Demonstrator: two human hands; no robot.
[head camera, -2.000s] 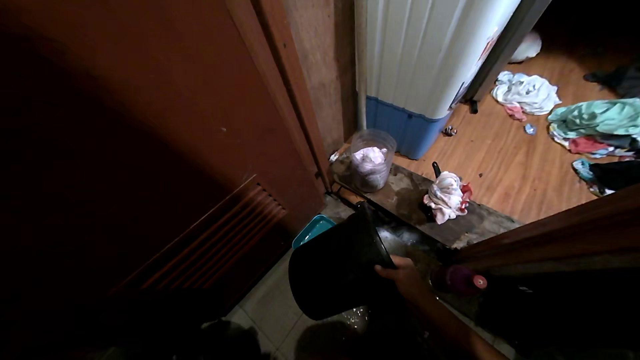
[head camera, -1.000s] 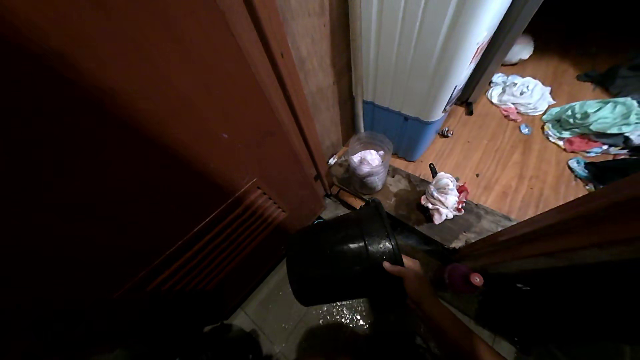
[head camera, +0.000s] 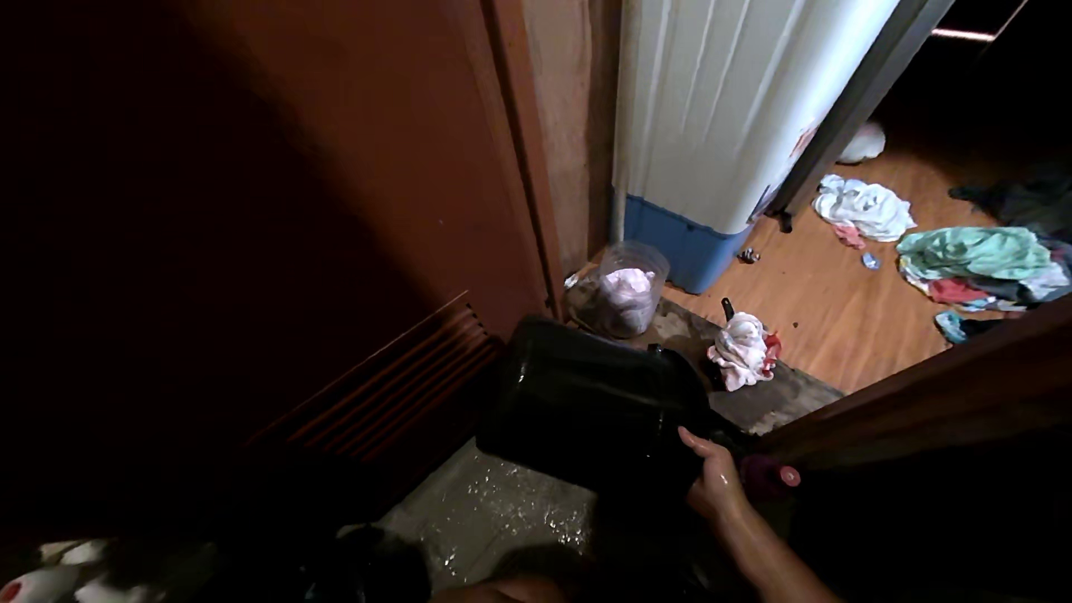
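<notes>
My right hand (head camera: 716, 477) grips the rim side of a black plastic bucket (head camera: 586, 406), which is tilted on its side above wet, glistening floor tiles (head camera: 486, 511). My left hand cannot be made out. Just beyond the bucket stands a clear plastic container (head camera: 632, 289) with pale pinkish cloth in it. A bundled white and red cloth (head camera: 742, 352) sits on the door sill, with a dark handle sticking up behind it. Close to my right hand is a purple bottle (head camera: 766, 476) with a pink cap.
A reddish-brown louvred door (head camera: 394, 377) fills the left side. Past the sill, a white and blue plastic cabinet or bin (head camera: 687, 243) stands by the wall. White cloth (head camera: 867, 208) and green cloth (head camera: 976, 253) lie on the wood floor. A dark wooden frame (head camera: 921, 377) edges the right.
The black bucket has turned in my right hand, its base now lower left and its rim out of sight. The teal object seen behind it two seconds ago is no longer visible.
</notes>
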